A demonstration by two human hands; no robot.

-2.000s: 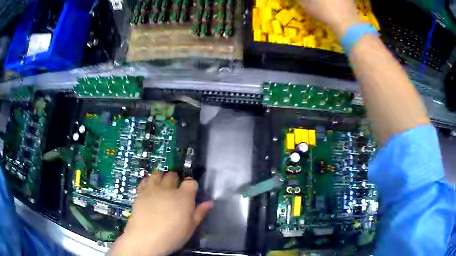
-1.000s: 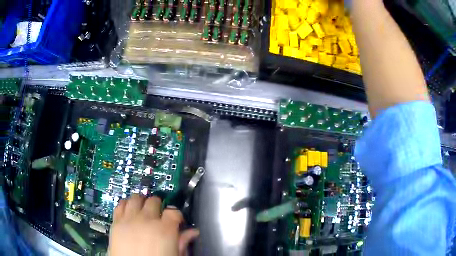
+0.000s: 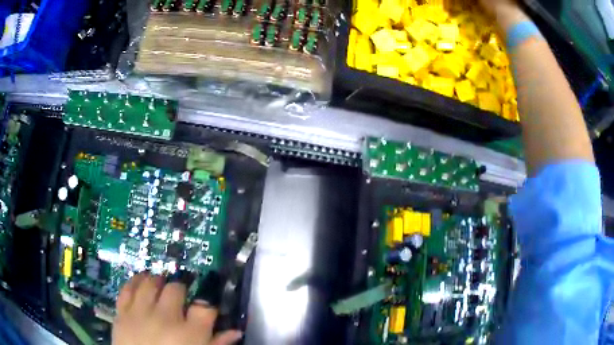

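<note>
Yellow box capacitors [image 3: 404,50] fill a black component bin [image 3: 417,101] at the upper right. My right hand [image 3: 495,5] is at the bin's far side, cut off by the top edge; its fingers are hidden. My left hand [image 3: 161,311] rests palm down over the near edge of the left circuit board [image 3: 128,222], with a black covering on a finger; its fingertips are partly hidden. That board has one upright yellow part at its left. The right circuit board [image 3: 437,269] bears a row of yellow capacitors [image 3: 408,226] at its upper left, beside round cans.
Black solder pallets [image 3: 242,182] lie on the conveyor with a shiny metal plate [image 3: 286,249] between them. Green board strips [image 3: 121,113] line the far edge. Behind are a wrapped stack of small modules [image 3: 235,57] and a blue bin [image 3: 40,37]. Pallet clamps [image 3: 360,300] stick out.
The view has shifted, so the yellow bin shows larger. My right hand remains over the bin's far side. My left hand remains at the left board's near edge.
</note>
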